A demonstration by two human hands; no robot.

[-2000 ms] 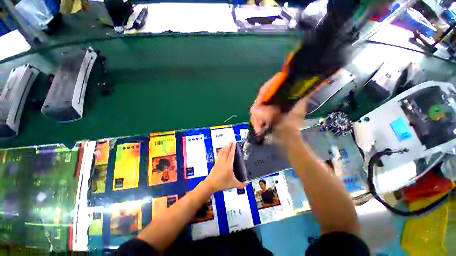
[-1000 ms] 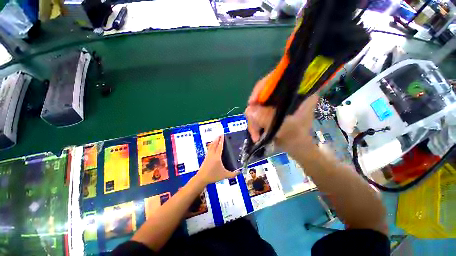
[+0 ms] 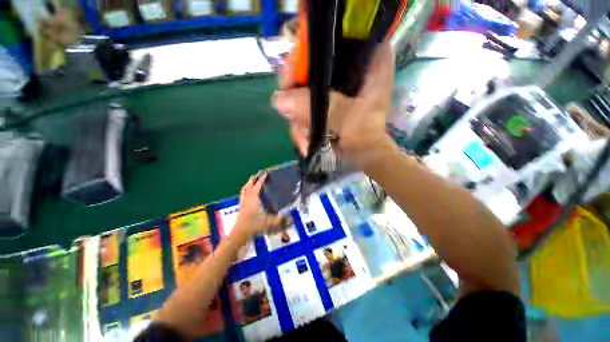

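Note:
My right hand is closed around a large black and orange electric screwdriver with a yellow label, held upright. Its metal tip points down over the dark housing; I cannot tell if it touches. My left hand grips the left end of the housing, thumb and fingers on opposite sides. The housing's right part is hidden behind my right hand and the tool. The picture is blurred.
A printed mat lies under the housing. Beyond it runs a green conveyor with grey housings at the left. A white screw feeder stands at the right, above a yellow crate. Blue shelving is at the back.
The view has shifted. The housing has turned and moved towards the conveyor, still in my left hand. The screwdriver is now more upright and further left, still in my right hand.

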